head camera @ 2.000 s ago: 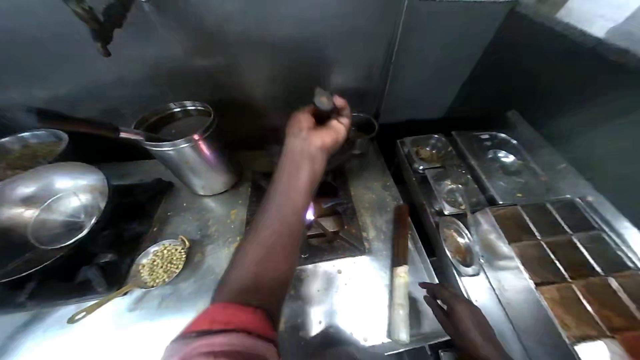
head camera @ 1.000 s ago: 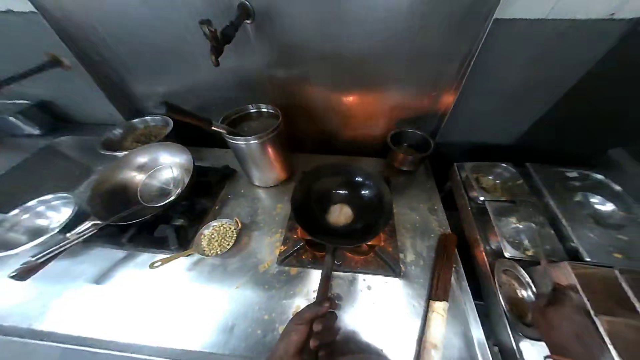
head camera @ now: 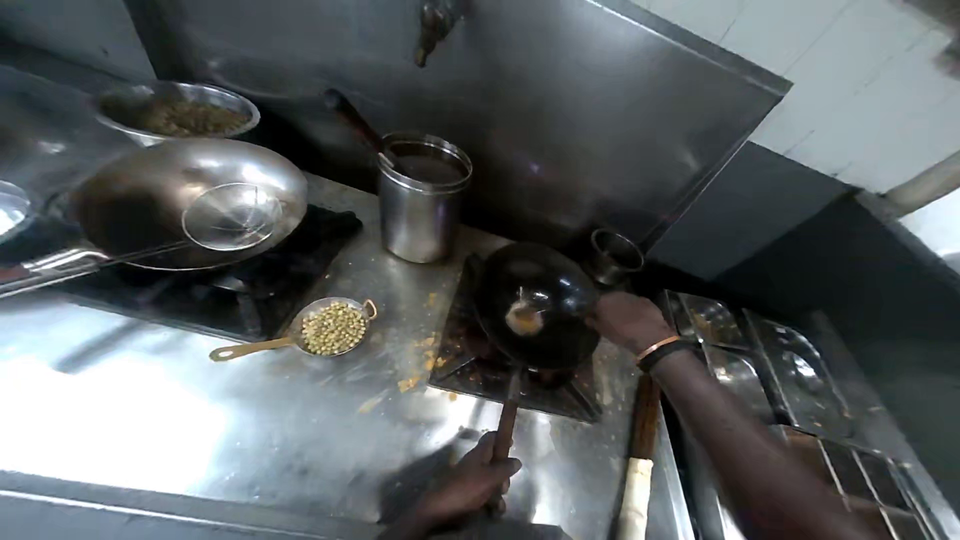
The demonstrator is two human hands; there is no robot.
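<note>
A black wok point(head camera: 536, 296) sits on the right burner, tilted a little, with a small pale and orange patch of food or liquid point(head camera: 525, 319) inside. My left hand point(head camera: 476, 476) grips its brown handle point(head camera: 508, 420) near the counter's front. My right hand point(head camera: 630, 319) is at the wok's right rim, its fingertips hidden or blurred, so I cannot tell what it holds. Behind the hand stands a small metal pot point(head camera: 616, 255). A wooden-handled tool with a pale lower part point(head camera: 636, 487) lies on the counter to the right.
To the left are a steel pot with dark liquid point(head camera: 421, 217), a small pan of pale round pieces point(head camera: 334, 328), and a large wok point(head camera: 154, 176) with a wire strainer point(head camera: 232, 216). A filled steel bowl point(head camera: 180, 112) stands behind. Metal food containers point(head camera: 799, 367) line the right side.
My right hand has moved from the containers on the right to the wok's right rim. My left hand still holds the handle. The view has turned noticeably.
</note>
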